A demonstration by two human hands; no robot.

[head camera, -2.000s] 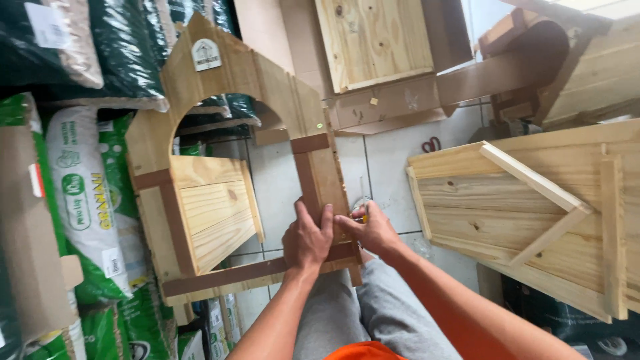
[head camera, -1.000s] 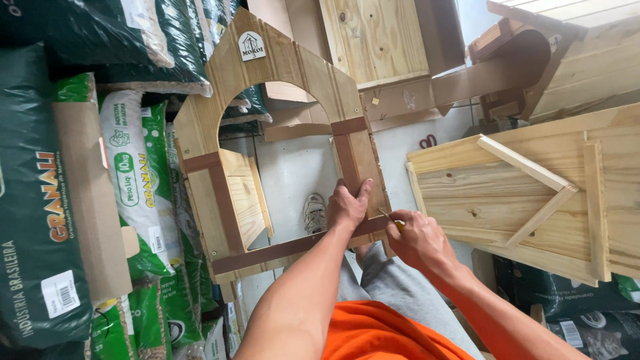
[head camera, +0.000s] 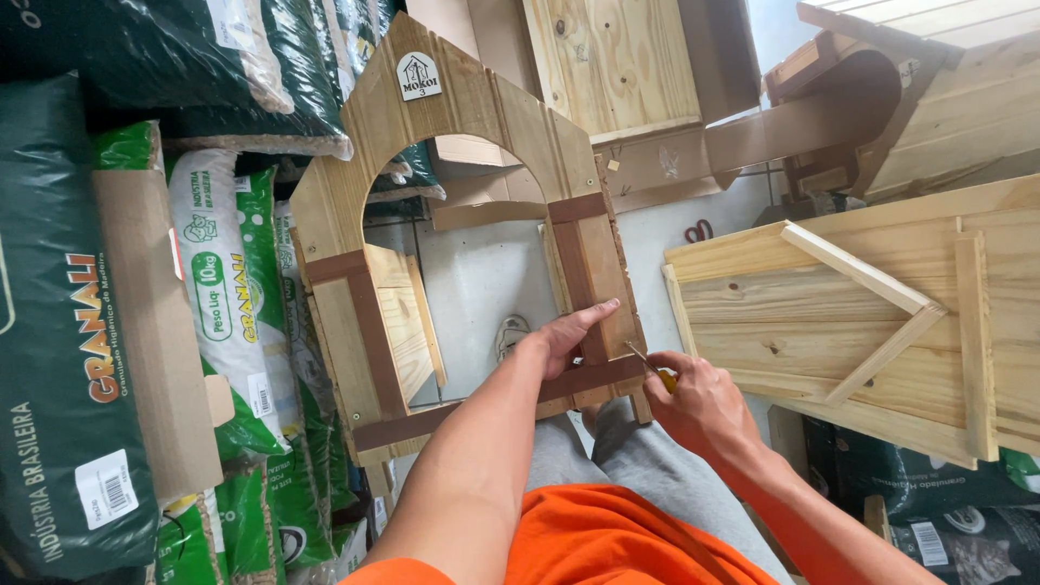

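Observation:
A wooden pet-house front panel [head camera: 536,106] with a peaked top, an arched opening and brown-painted trim stands before me, joined to side boards. My left hand [head camera: 573,337] grips its lower right part at the edge of the opening, thumb on the front face. My right hand [head camera: 699,394] is closed around the yellow handle of a screwdriver [head camera: 642,356], whose shaft points at a spot near the panel's lower right corner. Whether the tip sits in a screw is too small to tell. A small plaque [head camera: 419,76] is fixed near the peak.
Bagged pet litter [head camera: 49,325] is stacked along the left. A pointed wooden panel with battens [head camera: 812,301] lies at the right, near red-handled scissors [head camera: 698,231] on the tiled floor. Behind are an open cardboard box [head camera: 666,158], a wooden board [head camera: 613,65] and another wooden house [head camera: 942,106].
Both hands have moved slightly apart at the panel's lower right. The screwdriver's shaft now shows against the front face. The view has shifted.

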